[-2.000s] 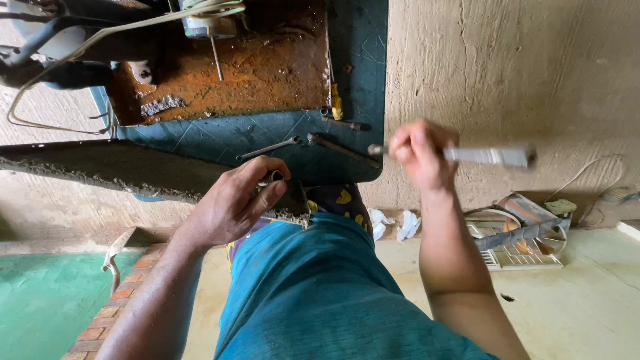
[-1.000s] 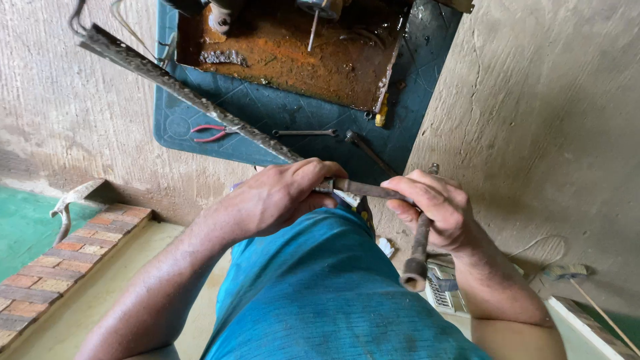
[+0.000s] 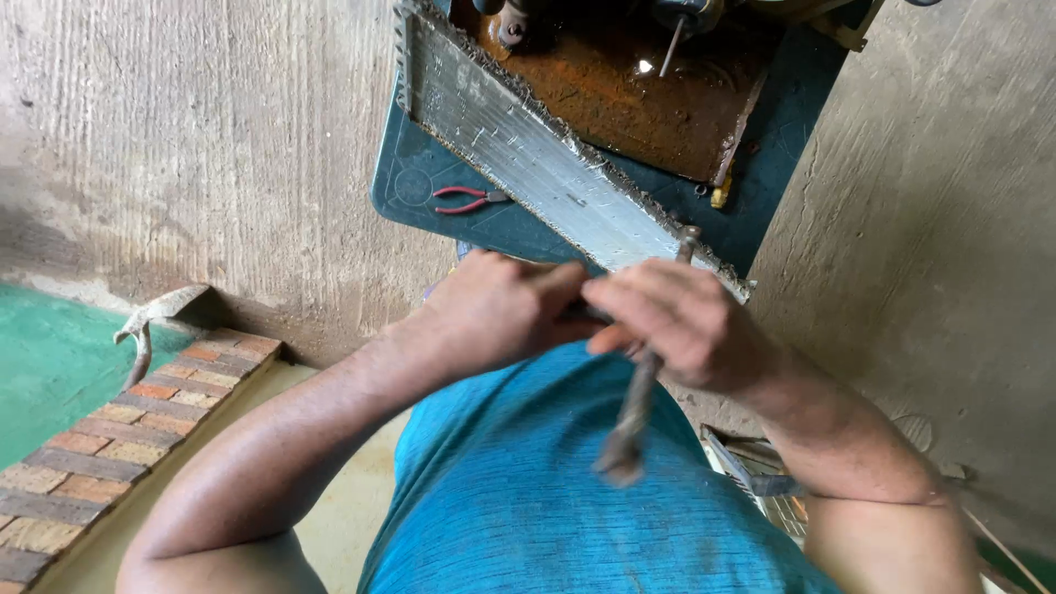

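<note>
My left hand (image 3: 516, 305) is curled around a dark tool (image 3: 584, 310), mostly hidden between my two hands. Beside it, my right hand (image 3: 676, 322) grips a worn metal bar wrench (image 3: 635, 408), whose thick lower end hangs blurred over the blue shirt. The bar's upper end crosses the near end of a finned metal coil panel (image 3: 536, 157). This panel slants from upper left down to my hands, its silvery face up and its edges crusted with dirt. My fingertips are close together; whether my left hand also touches the panel is unclear.
A dark green table (image 3: 404, 181) carries red-handled pliers (image 3: 466, 200) and a rusty metal tray (image 3: 660, 124) with machine parts above it. A small yellow piece (image 3: 721, 191) lies by the tray. A brick edging (image 3: 124, 437) and a hammer-like tool (image 3: 157, 318) are at left.
My right hand was farther right two seconds ago and is now beside my left. The coil panel, edge-on one second ago, now shows its broad face. The view has shifted.
</note>
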